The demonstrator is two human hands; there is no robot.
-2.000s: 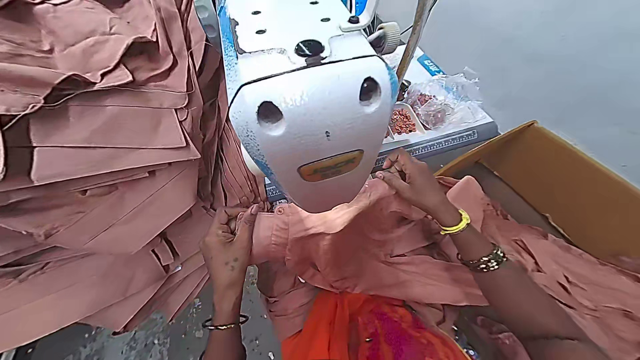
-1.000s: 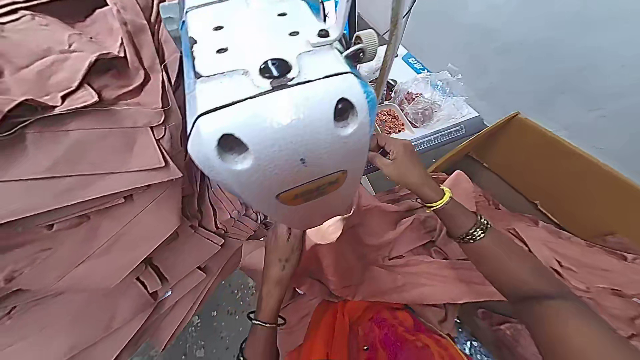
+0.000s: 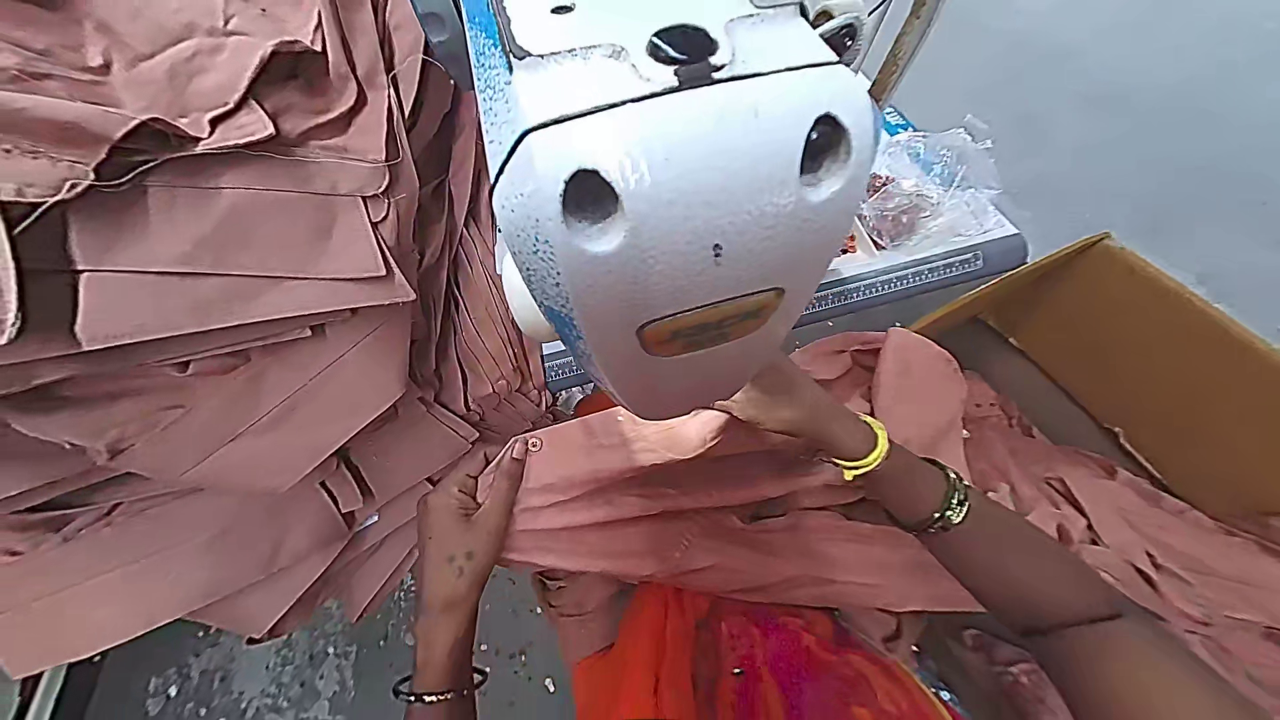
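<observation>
A white and blue sewing machine head (image 3: 690,220) stands in the middle, hiding its needle area from view. Below it a pink fabric garment (image 3: 650,490) is stretched between my hands. My left hand (image 3: 465,515) pinches the garment's left edge between thumb and fingers, right beside a small button (image 3: 534,444). Close under the machine's right side, my right hand (image 3: 785,405) holds the cloth, its fingertips partly hidden by the machine. Cloth hangs from there over my lap and off to the right.
A tall stack of pink fabric pieces (image 3: 240,390) fills the left side, with a loose thread across it. Behind the machine at right are a plastic bag (image 3: 930,185) and a tray of small red buttons (image 3: 850,245). A brown cardboard box (image 3: 1140,370) stands at the right.
My left hand, partly hidden under the machine one second ago, is now out at the left with the garment's edge. My right hand has come down from beside the button tray onto the cloth.
</observation>
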